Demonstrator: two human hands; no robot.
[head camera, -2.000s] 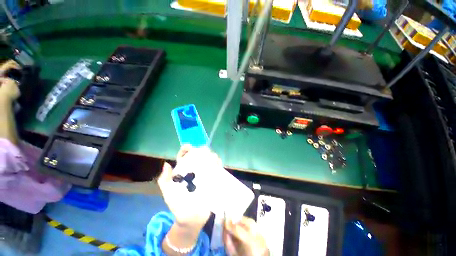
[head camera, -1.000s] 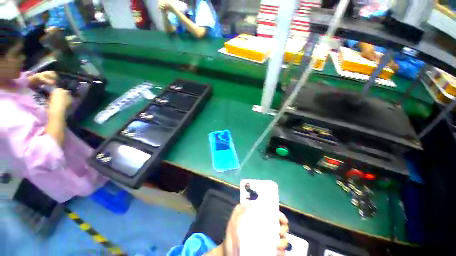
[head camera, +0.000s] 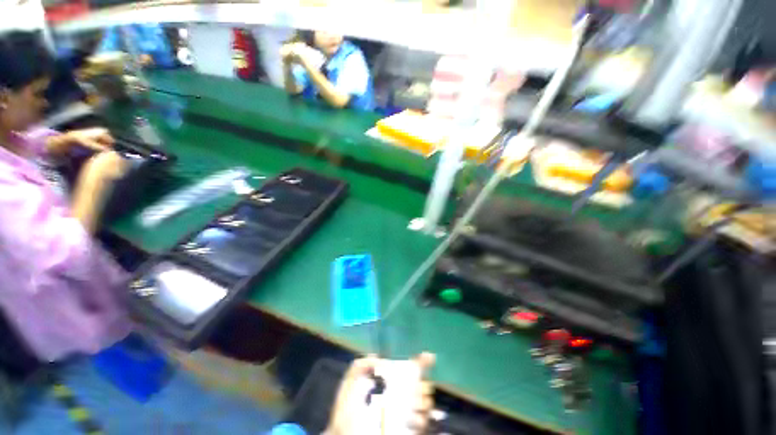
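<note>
A white back cover (head camera: 402, 392) with a small black camera piece near its upper left corner is held up at the bottom edge, blurred. My left hand (head camera: 350, 403) grips it from its left side. Fingertips also show at its right edge and look like those of the same hand. I cannot make out my right hand. The bright blue phone-sized template (head camera: 355, 290) lies flat on the green bench just beyond.
The black press (head camera: 544, 272) stands at right, with loose lens parts (head camera: 563, 378) before it. A pale air hose (head camera: 481, 204) slants down across the bench. A long black tray of phones (head camera: 247, 273) lies at left. A person in pink (head camera: 59, 246) works at far left.
The view has tilted up and blurred. The cover was low in my left hand with my right hand near its lower end; now it is upright at the bottom edge, and that right hand is gone.
</note>
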